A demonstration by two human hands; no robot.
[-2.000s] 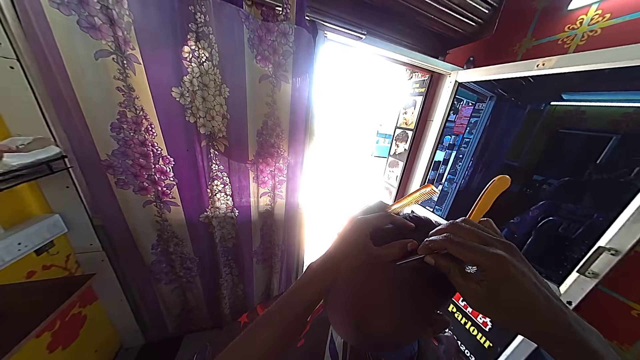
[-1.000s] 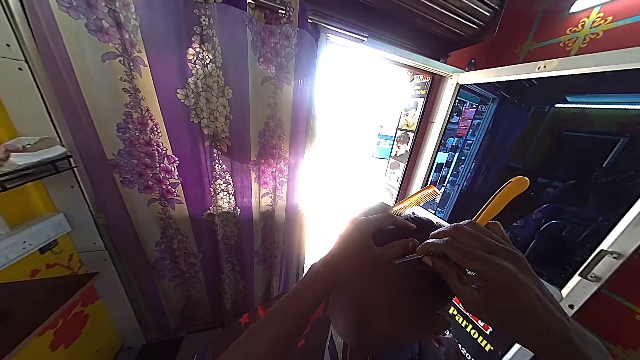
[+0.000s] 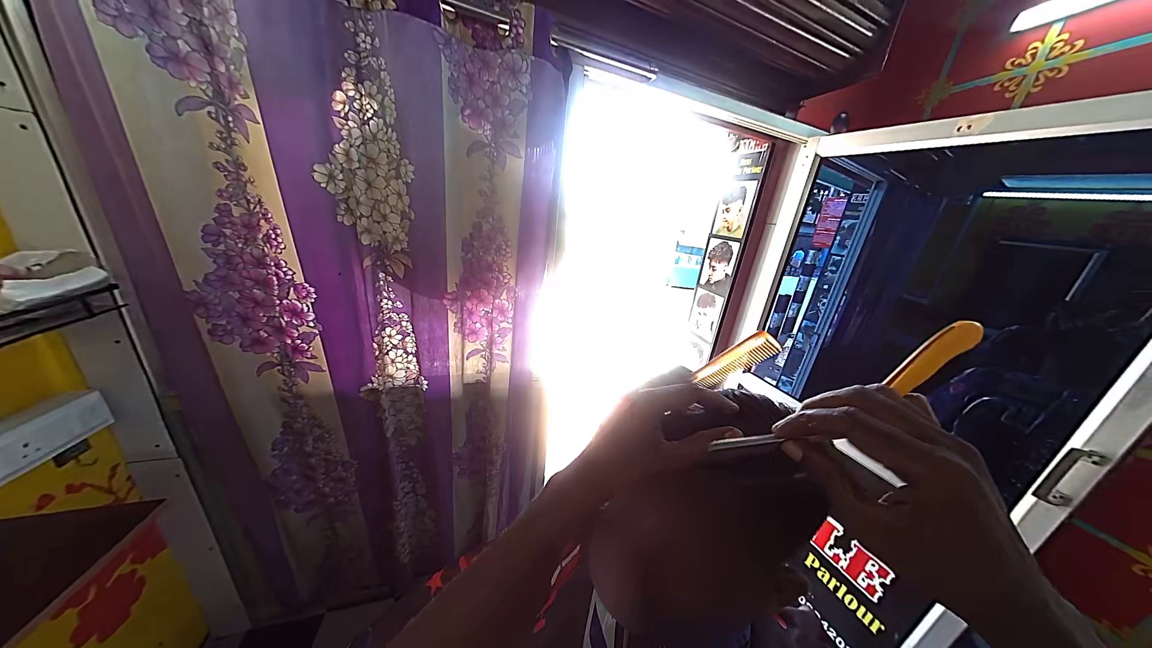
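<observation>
In the head view a person's head (image 3: 702,549) with short dark hair is below my hands. My left hand (image 3: 652,427) rests on the hair, with an orange comb (image 3: 738,357) sticking out past its fingers, teeth showing. My right hand (image 3: 891,468) grips a straight razor by its orange handle (image 3: 940,353), which points up and right. The razor's thin metal blade (image 3: 745,443) lies at the hair near my left fingertips. Shadow hides the exact contact of blade and hair.
A purple floral curtain (image 3: 369,270) hangs at the left, beside a bright doorway (image 3: 621,252). A white-framed dark glass panel (image 3: 1008,261) stands close on the right. At the far left are a wire shelf (image 3: 63,310) and an open yellow box (image 3: 135,576).
My right hand and the razor have shifted slightly, and more of the blade shows now. The left hand with the comb stays nearly in place.
</observation>
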